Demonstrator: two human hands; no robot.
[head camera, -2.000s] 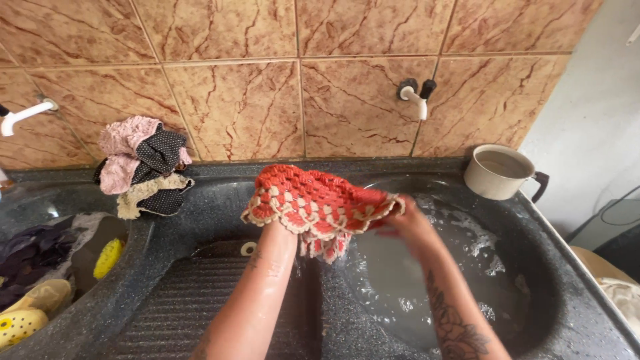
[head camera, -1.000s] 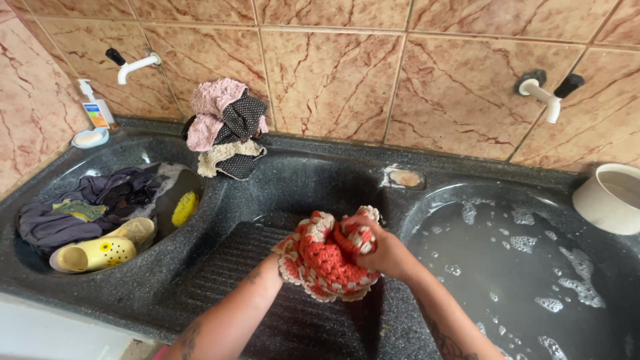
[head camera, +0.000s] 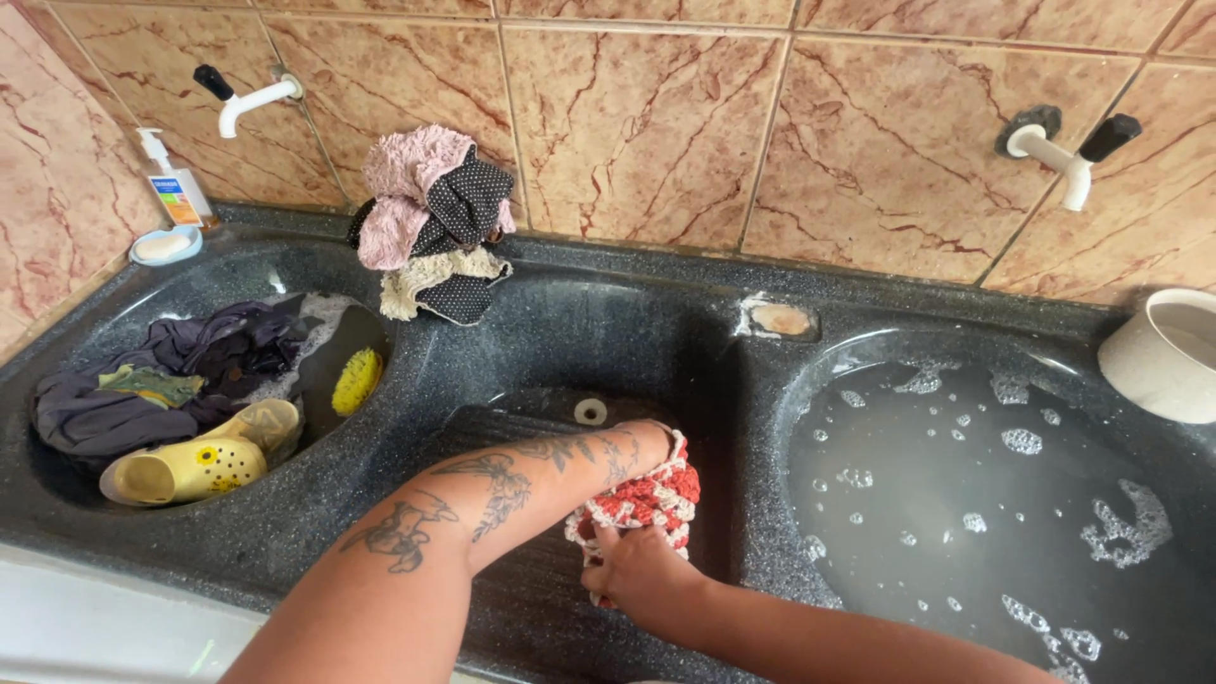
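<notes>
A red and cream crocheted piece (head camera: 655, 494) is bunched over the ribbed washboard (head camera: 532, 589) of the dark speckled sink's middle basin. My left hand (head camera: 655, 439) reaches to its far end; the fingers are hidden behind the cloth and wrist. Below it, nearer to me, my right hand (head camera: 641, 568) grips the lower part of the piece, thumb and fingers pressed into the crochet.
Left basin: dark wet clothes (head camera: 190, 370), a yellow clog (head camera: 204, 461) and a yellow brush (head camera: 357, 382). Folded pink and dotted cloths (head camera: 432, 223) lie on the divider. Soapy water (head camera: 950, 503) stands in the right basin, a pot (head camera: 1164, 356) behind. Two taps (head camera: 1050, 152) are on the wall.
The crocheted piece was held up above the sink two seconds ago; now it is down over the washboard. My left hand now lies beyond my right. The view has shifted left.
</notes>
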